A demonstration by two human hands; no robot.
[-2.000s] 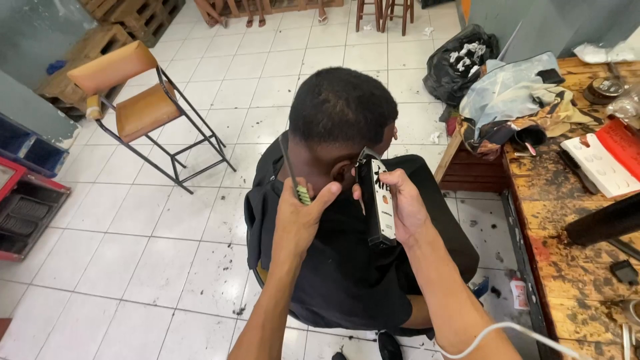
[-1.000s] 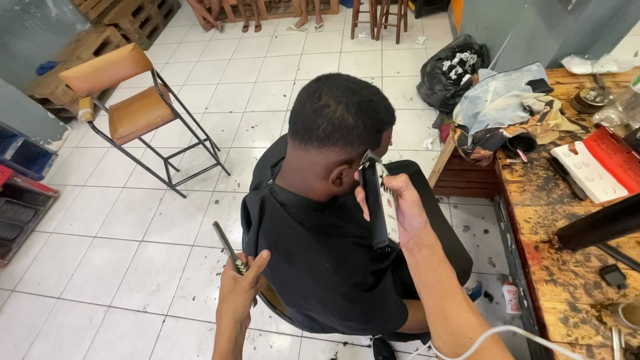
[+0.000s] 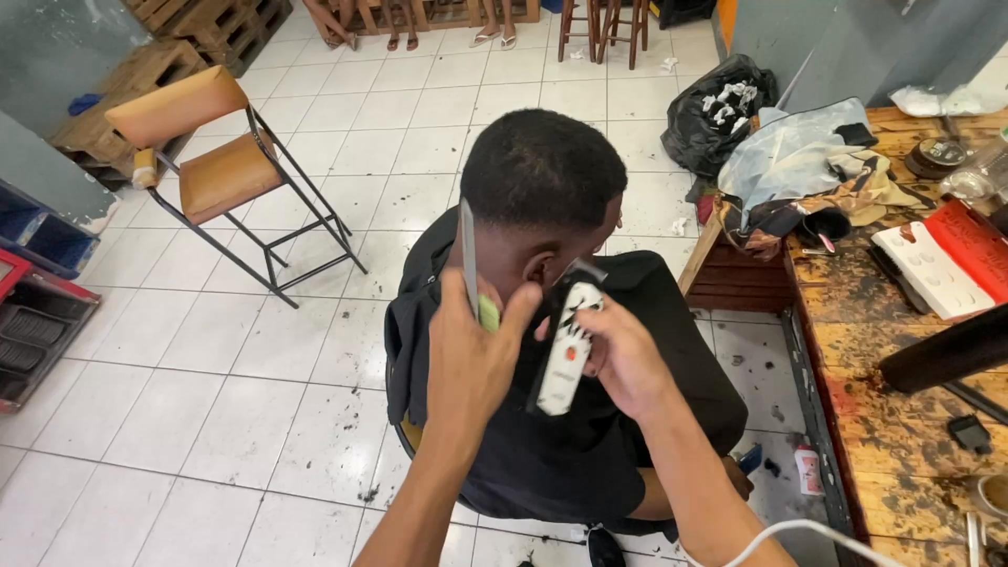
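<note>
A seated person (image 3: 543, 169) with short dark hair, seen from behind and above, wears a black barber's cape (image 3: 567, 457). My right hand (image 3: 630, 354) grips a white and black hair clipper (image 3: 568, 354), its blade end near the person's right ear. My left hand (image 3: 472, 354) is behind the neck, holding a slim grey comb (image 3: 470, 256) upright and a small green object (image 3: 489, 313), whose kind I cannot tell. Both hands are in front of the cape, and my left thumb points toward the clipper.
A wooden bench (image 3: 866, 370) at right bears cloths (image 3: 803, 157), a red and white case (image 3: 937, 260) and a black cylinder (image 3: 945, 350). A tan high chair (image 3: 228, 189) stands at left. A black trash bag (image 3: 720, 114) lies behind; a white cord (image 3: 787, 524) runs below my right forearm.
My left hand, low at the left with the comb one second ago, has come up and right to the person's neck. The clipper in my right hand has shifted slightly away from the ear.
</note>
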